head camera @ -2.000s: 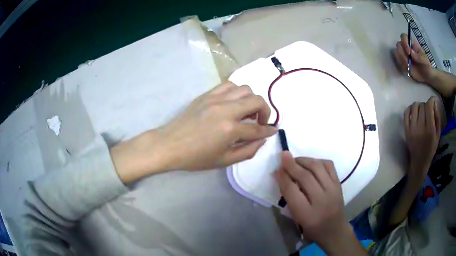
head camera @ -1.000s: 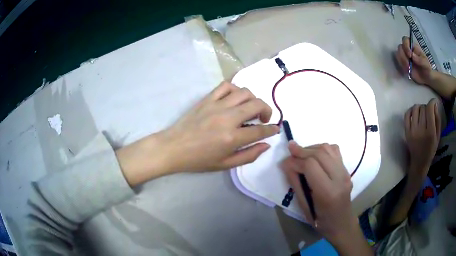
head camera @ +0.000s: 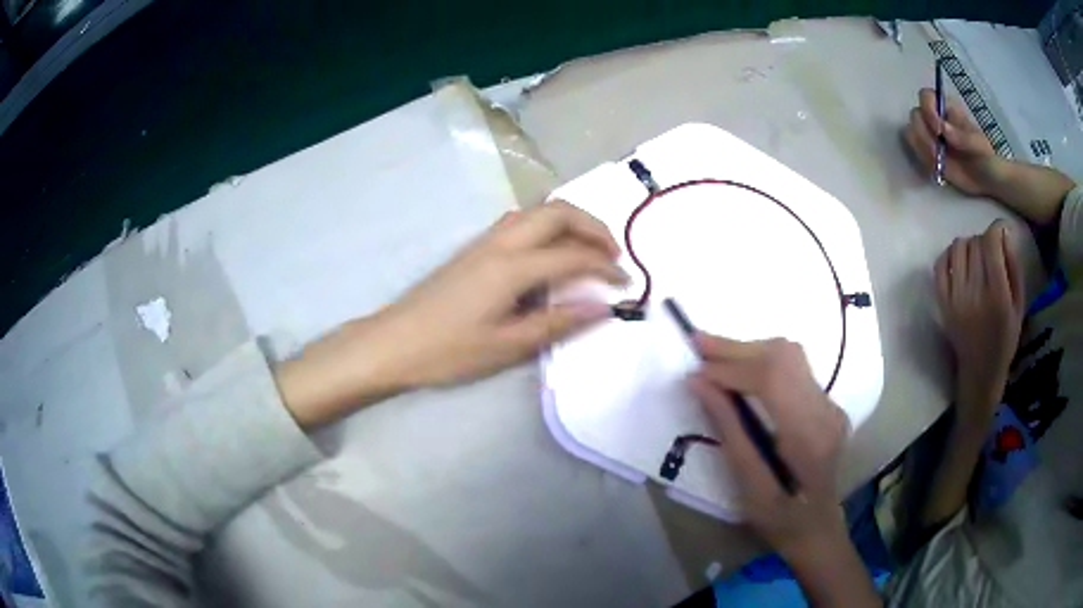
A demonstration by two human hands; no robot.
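A white panel point(head camera: 742, 279) with cut corners and a pale lilac edge lies on the bench. A thin red-black wire point(head camera: 798, 216) curves over it in a large loop. Small black modules sit along the wire, at the top left point(head camera: 643, 177), right point(head camera: 856, 301), bottom point(head camera: 673, 458) and left point(head camera: 629, 311). My left hand point(head camera: 493, 303), blurred, is over the panel's left edge beside the left module, fingers apart and holding nothing visible. My right hand point(head camera: 778, 434) holds a slim black tool point(head camera: 760, 437) like a pen, its end above the panel, right of that module.
The bench cover point(head camera: 344, 249) is stained and taped. A dark green conveyor belt point(head camera: 297, 83) runs behind it. At the right, another person's hand point(head camera: 956, 143) holds a thin tool near a black-and-white marked strip point(head camera: 974, 101); their other hand point(head camera: 982, 297) rests lower.
My left hand's fingers have lifted off the left module, which now shows. My right hand has moved slightly right and down with the tool. The panel appears a little lower and left in view.
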